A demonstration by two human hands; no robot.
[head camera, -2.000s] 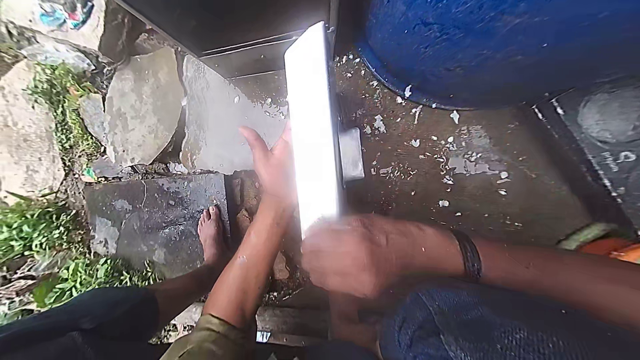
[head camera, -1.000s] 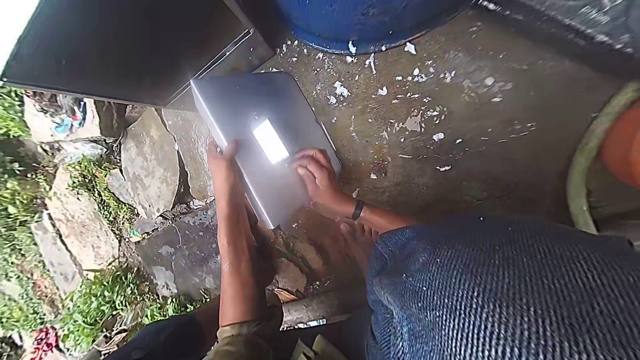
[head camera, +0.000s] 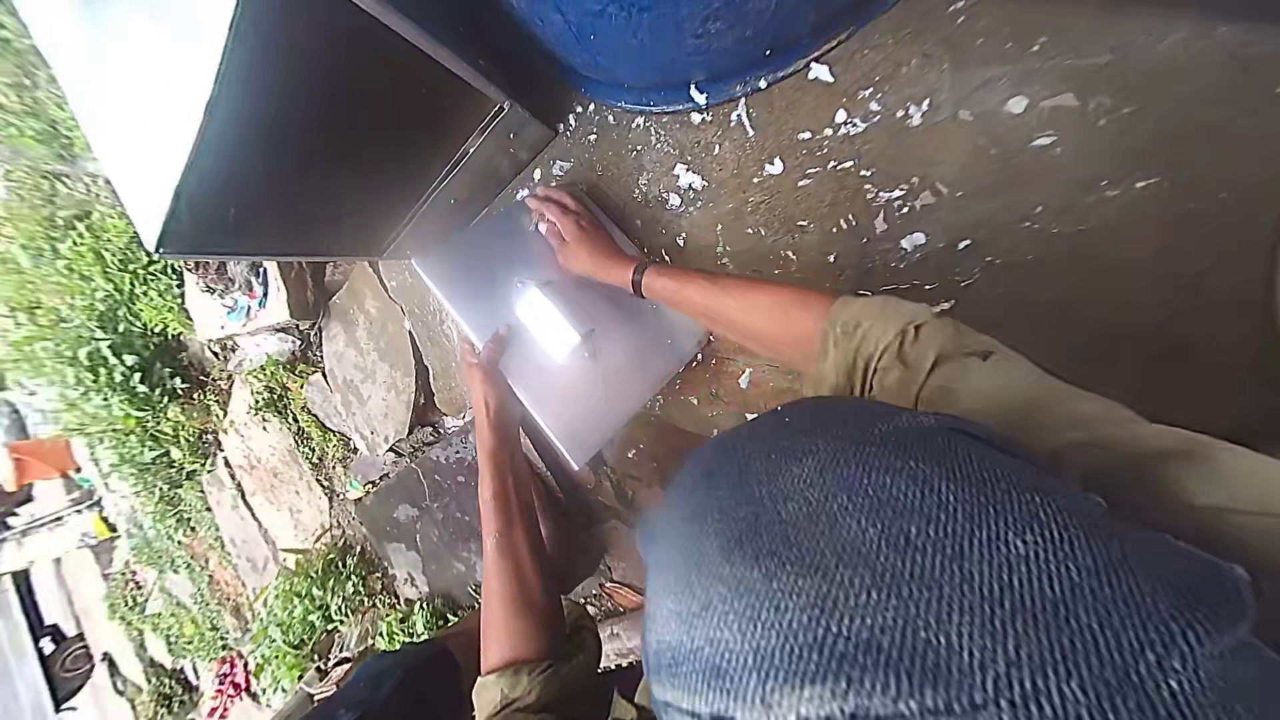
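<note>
A pale, flat metal panel (head camera: pixel 620 370) with a rim along its edge lies tilted in front of me, a bright rectangular piece (head camera: pixel 548 322) at its middle; glare hides its detail. At the panel's near-left edge, my left hand (head camera: pixel 486 372) holds the rim, thumb on top and fingers hidden beneath. My right hand (head camera: pixel 575 235) lies over the far part of the panel, fingers bent; a small thing may be between its fingertips, too small to name.
A large dark box-like cabinet (head camera: pixel 300 130) stands at the upper left, beside a blue drum (head camera: pixel 690 50). White flakes (head camera: pixel 690 178) are scattered over the wet concrete floor (head camera: pixel 1050 250). Flat stones (head camera: pixel 370 360) and grass (head camera: pixel 120 350) lie at left; my denim-covered knee (head camera: pixel 900 560) is close below.
My right hand has moved from the bright middle piece to the panel's far part. The panel, seen nearly edge-on at first, now shows its broad face. The view has shifted.
</note>
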